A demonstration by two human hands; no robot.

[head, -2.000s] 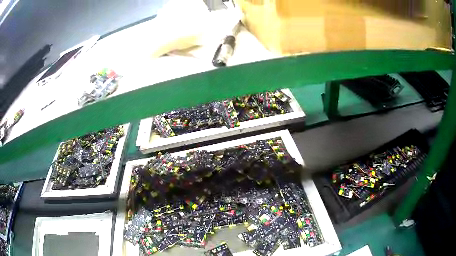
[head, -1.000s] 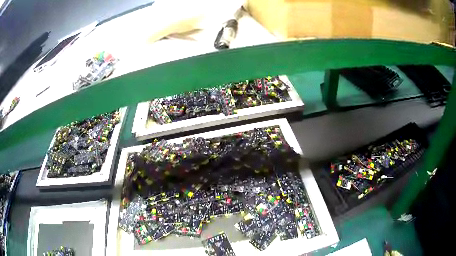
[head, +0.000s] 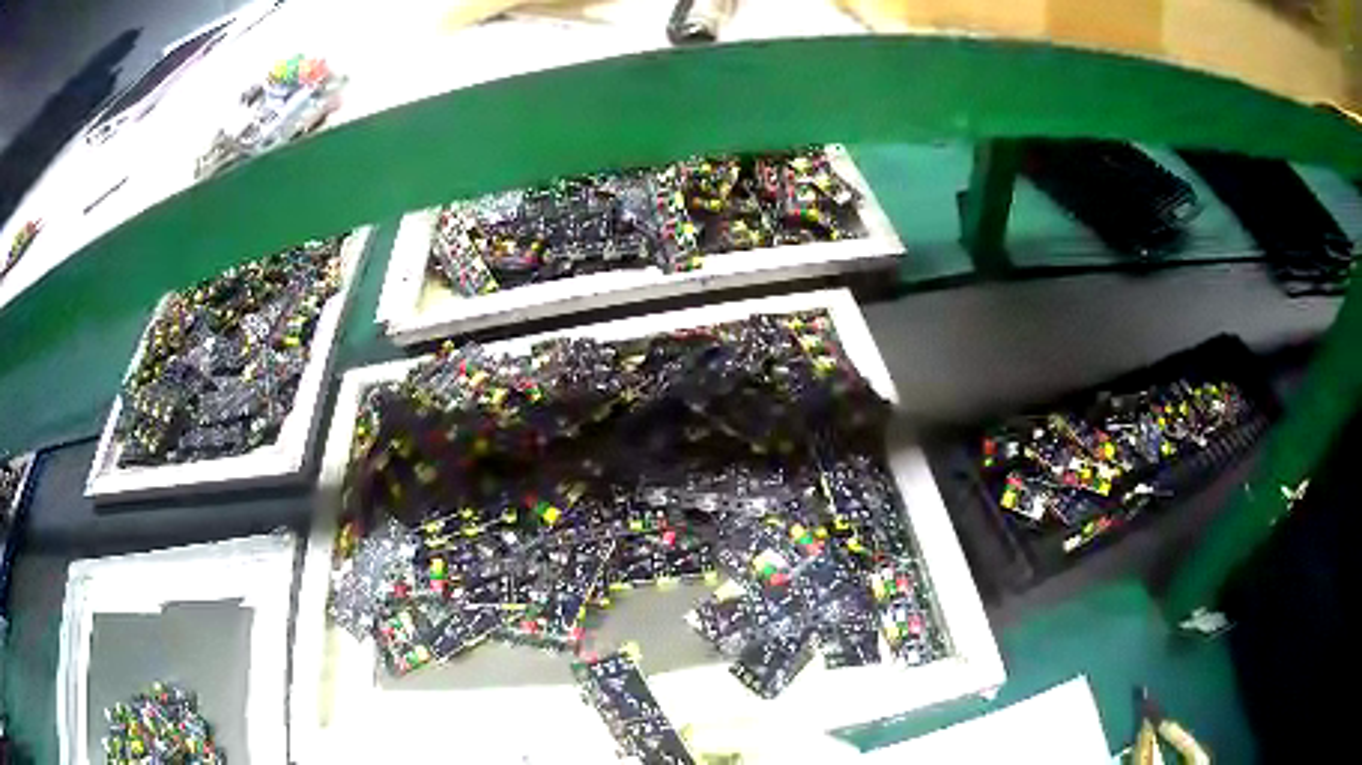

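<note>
The large white-framed centre tray [head: 944, 561] is heaped with small black circuit boards with red, green and yellow parts. One circuit board [head: 633, 708] lies apart from the heap and crosses the tray's front rim at the bottom edge of the picture. Beside its lower right end is a blurred pale yellowish patch, perhaps a gloved fingertip of my right hand [head: 720, 735], cut off by the edge. Whether it touches the board cannot be told. My left hand is not in view.
A front-left tray [head: 272, 635] holds a small board pile. Full trays stand at left [head: 314, 392] and back [head: 635, 295]. A black bin [head: 1031, 556] of components is right. A white sheet [head: 1016, 729] and yellowish-handled tool [head: 1173, 743] lie front right. A green frame bar [head: 598, 112] crosses above.
The view has tipped downward, so the trays sit higher in the picture. More of the separate board and the front-left tray's pile shows. The yellowish patch has appeared at the bottom edge.
</note>
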